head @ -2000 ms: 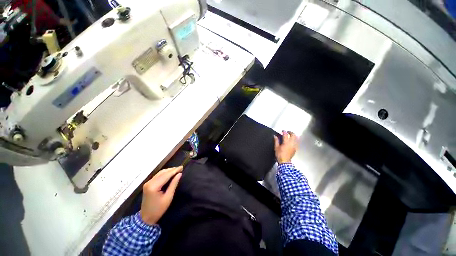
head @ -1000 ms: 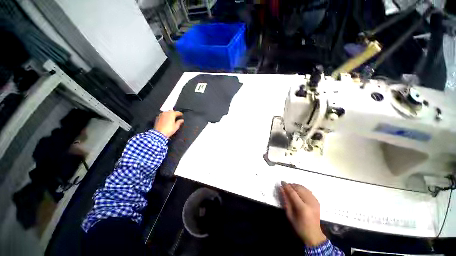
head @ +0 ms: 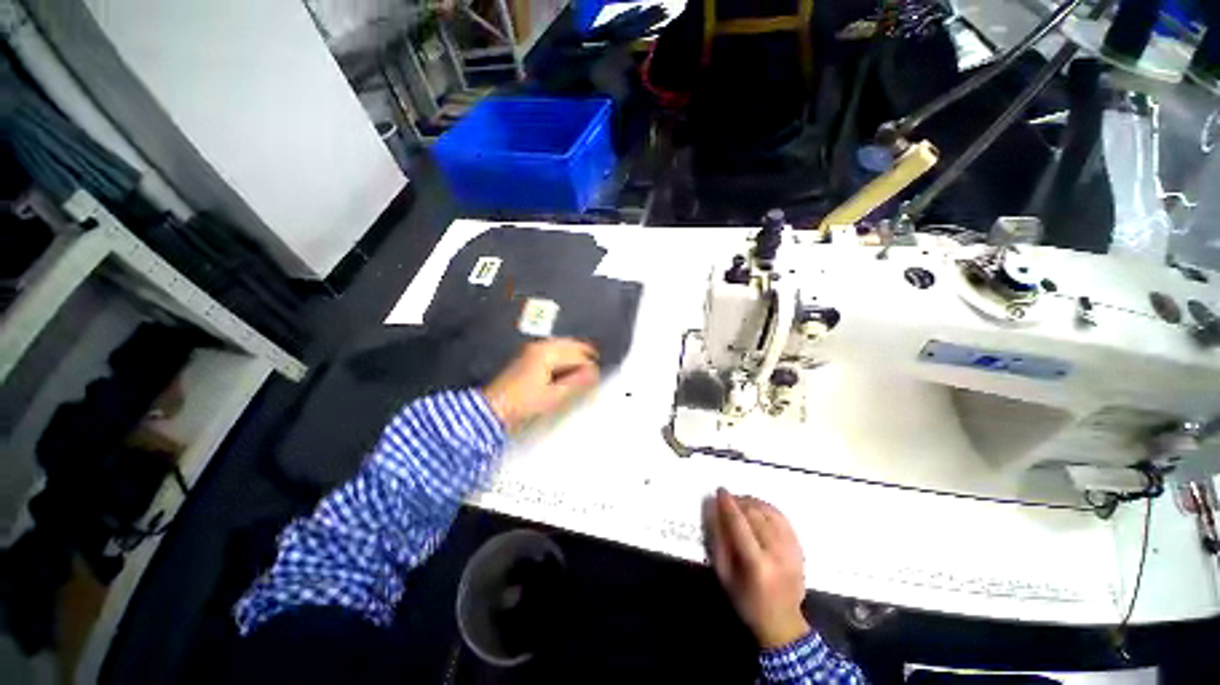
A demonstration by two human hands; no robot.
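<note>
A dark grey panel with a white sticker (head: 599, 311) lies askew over the dark labelled stack (head: 462, 257) at the left of the white table. My left hand (head: 546, 380) is at this panel's lower edge, fingertips pinched on it, slightly blurred. My right hand (head: 759, 559) is over the table's front edge, below the needle area, fingers bent together; a small dark patch shows by its fingertips and I cannot tell if it holds anything. The sewing machine (head: 997, 360) stands at right, its presser foot (head: 744, 396) at the left end, no panel under it.
A round grey bin (head: 511, 598) is below the front table edge. Larger dark panels (head: 355, 402) hang off the table's left side. A blue crate (head: 522, 150) is on the floor behind. Red-handled snips (head: 1200, 509) lie at the right end. Shelves (head: 174, 288) stand at far left.
The view has turned from the right-hand metal surface to the machine's left. Since a second ago, my left hand has moved right and a second sticker shows, on a shifted panel. My right hand stays near the front edge.
</note>
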